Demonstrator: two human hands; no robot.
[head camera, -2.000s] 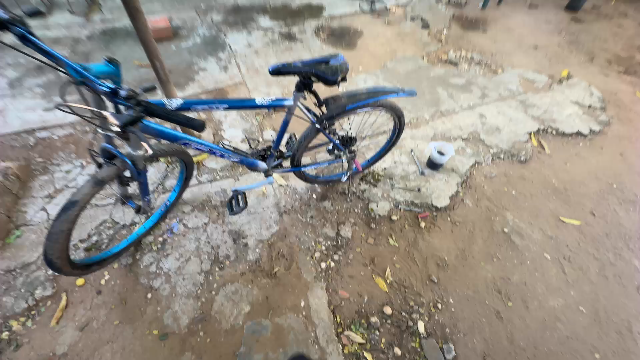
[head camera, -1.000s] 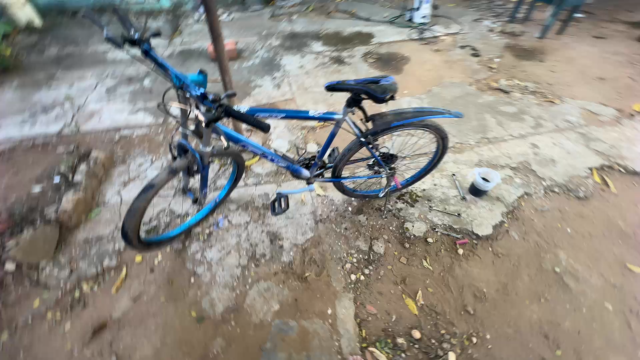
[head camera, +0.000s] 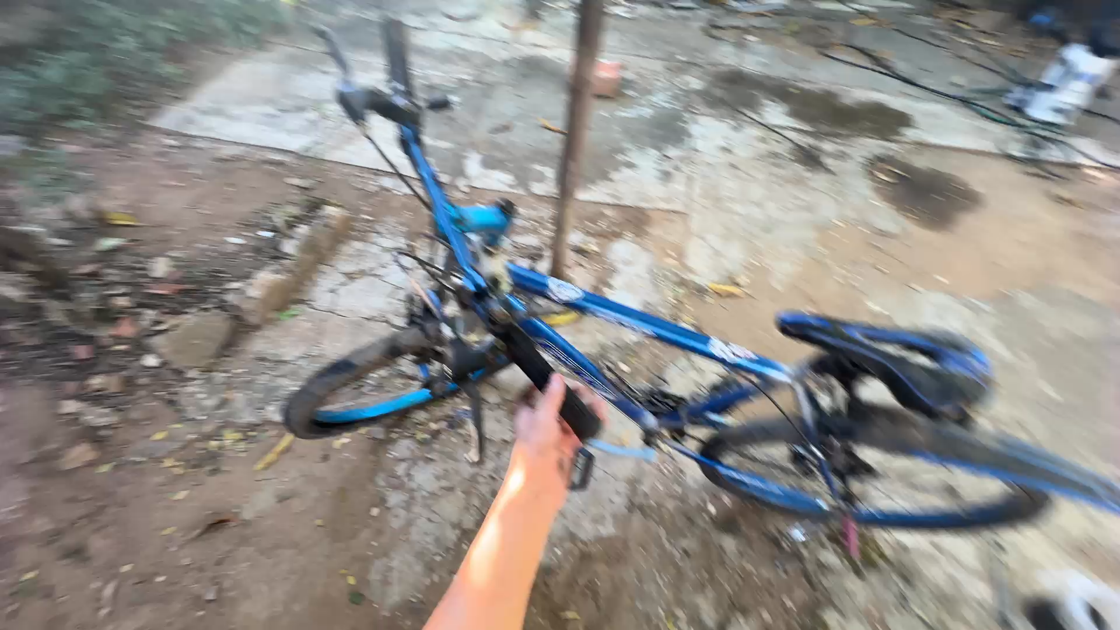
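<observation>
My left hand (head camera: 553, 424) is on the near black handlebar grip (head camera: 547, 376) of a blue bicycle, its fingers around the outer end. The bicycle stands upright with its front wheel (head camera: 367, 385) to the left. Its blue frame (head camera: 647, 322) runs right toward the black and blue saddle (head camera: 892, 359), and the rear wheel (head camera: 875, 472) lies below that, under a mudguard (head camera: 989, 455). A black pedal (head camera: 581, 469) shows just beyond my wrist. My right hand is out of view. The picture is blurred.
A thin brown post (head camera: 577, 131) rises behind the bicycle. Broken concrete (head camera: 306, 306) and stones edge the left side. Dark cables (head camera: 919, 79) and a white object (head camera: 1063, 83) lie at the upper right. A whitish container (head camera: 1072, 599) shows at the lower right corner.
My left hand has come into view and taken hold of the near handlebar grip; no hand shows in the earlier frames. The view has moved closer to the bicycle.
</observation>
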